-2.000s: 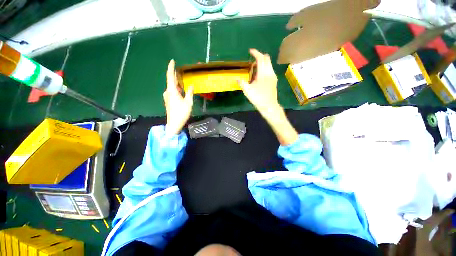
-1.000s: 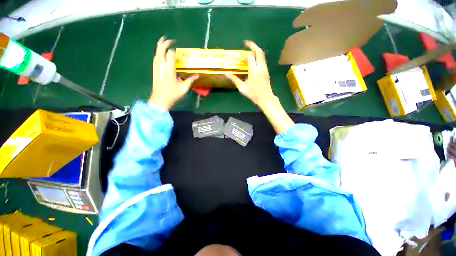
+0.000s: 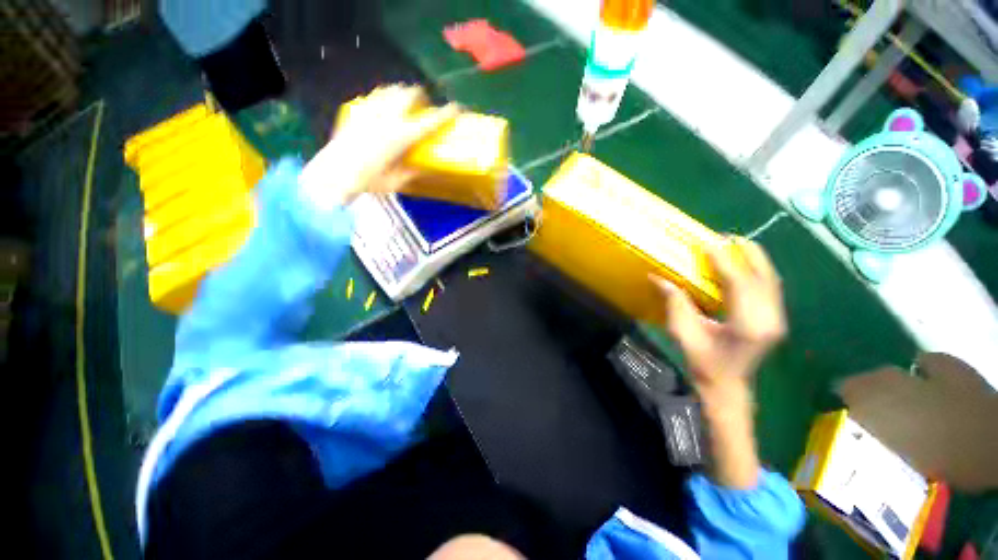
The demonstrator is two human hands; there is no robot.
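Observation:
My right hand (image 3: 728,317) grips the near right end of a closed yellow retail box (image 3: 629,241), held above the mat beside the scale. My left hand (image 3: 378,148), blurred, is on another yellow box (image 3: 460,159) over the blue platform of the bench scale (image 3: 438,224). Whether that box touches the platform is hidden. Dark cards (image 3: 657,399) lie on the black mat (image 3: 525,383), left of my right forearm.
Finished yellow boxes (image 3: 192,208) stand in a row beyond the scale at left. A signal tower light (image 3: 608,66) rises at top centre. A mint green fan (image 3: 892,197) stands at right. An open box (image 3: 870,481) with a brown flap is at lower right. Yellow strips lie near the scale.
The view has swung left towards the scale. The box I held in both hands is closed and now in my right hand only. My left hand has moved to the box at the scale.

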